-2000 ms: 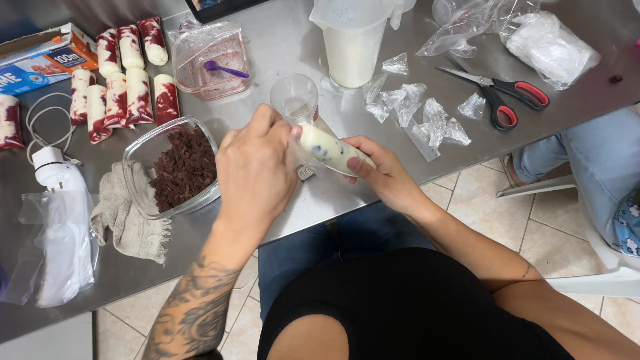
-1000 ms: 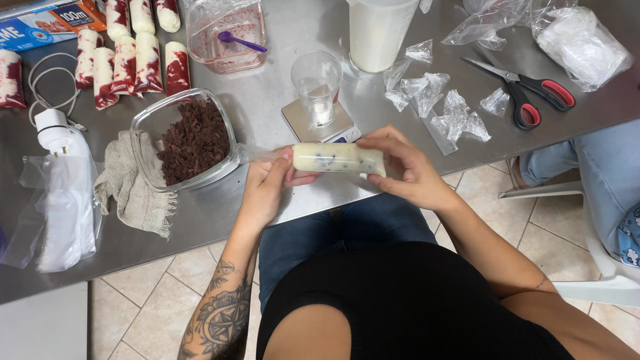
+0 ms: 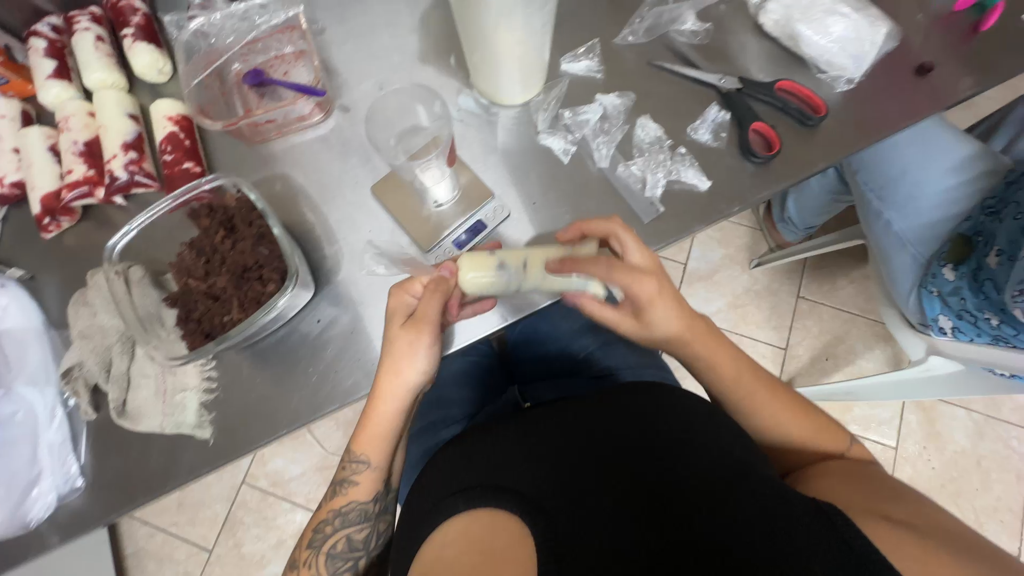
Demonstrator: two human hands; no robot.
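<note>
A filled clear plastic tube bag of cream with dark bits [image 3: 512, 272] lies level between my hands, just over the near table edge. My left hand [image 3: 424, 312] pinches its left end, where the loose plastic mouth sticks out. My right hand [image 3: 628, 280] holds the other end with spread fingers. Beyond them a clear plastic cup or funnel [image 3: 412, 136] stands on a small digital scale [image 3: 432, 208]. To the left is a glass dish [image 3: 300, 300] of dark brown crumbly filling [image 3: 228, 272], partly over a beige cloth [image 3: 132, 368].
Red-and-cream filled bags [image 3: 116, 144] lie at the upper left, beside a smeared container [image 3: 240, 96] with a purple spoon [image 3: 284, 82]. A pitcher of white liquid [image 3: 508, 56], plastic scraps [image 3: 600, 120] and scissors [image 3: 744, 104] are farther back. Another person's leg [image 3: 896, 192] is at the right.
Both hands have lowered the bag from beside the cup, and it has turned from slanted to level. The scale under the cup has come into sight. The view has shifted closer.
</note>
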